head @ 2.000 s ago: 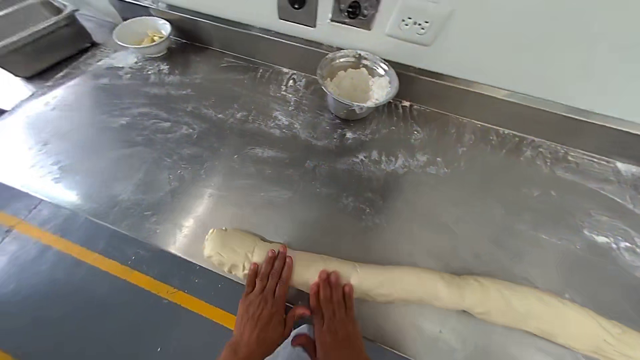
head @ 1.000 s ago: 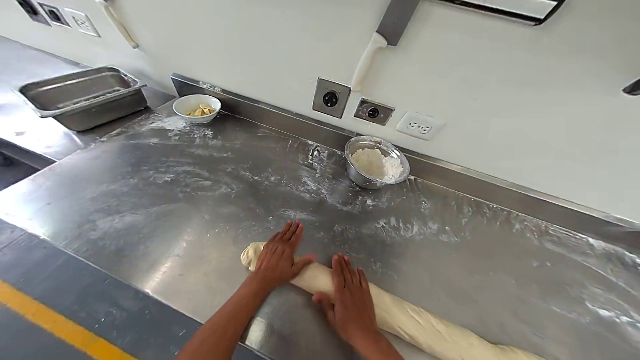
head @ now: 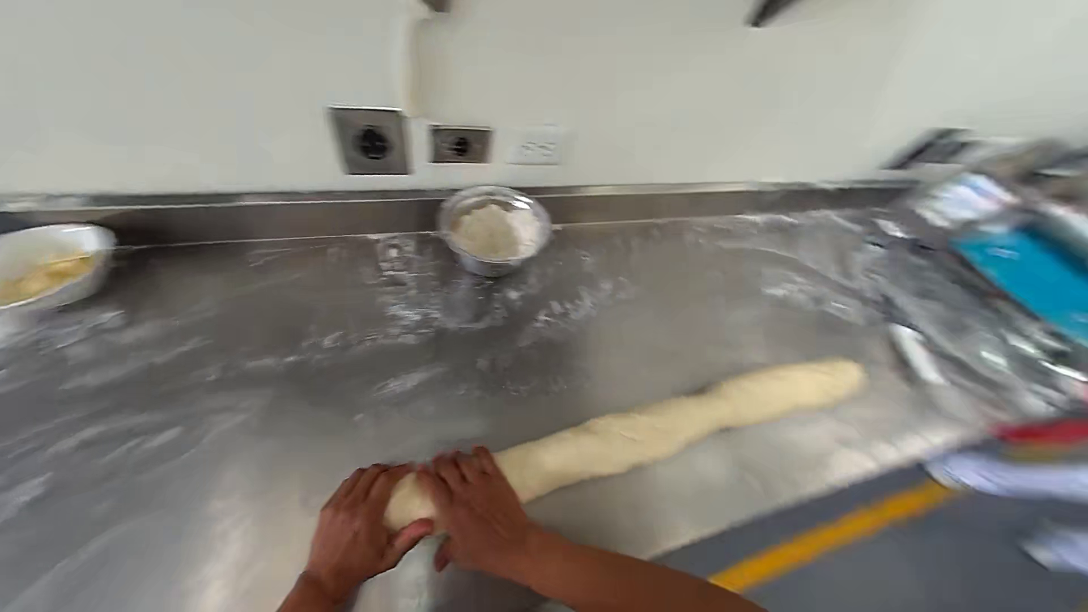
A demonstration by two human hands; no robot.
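A long roll of pale dough (head: 629,438) lies slantwise on the stainless steel worktop (head: 340,374), its far end to the right. Around its near left end curls my left hand (head: 357,527), thumb in front and fingers behind. Close beside it, my right hand (head: 476,510) grips over the top of the same end, its thumb partly hidden. Behind the dough, by the backsplash, stands a metal bowl (head: 495,265) of white flour. Loose flour is smeared over the steel.
A white bowl (head: 89,280) with yellowish pieces stands at the far left. At the right lie a blue item (head: 1028,272) and other blurred objects, with a white-handled tool (head: 916,353) close to them. Wall outlets (head: 371,143) sit above the backsplash.
The view has swung to the right. My hands lay flat and apart on top of the dough; now they are close together, with fingers curled around its left end.
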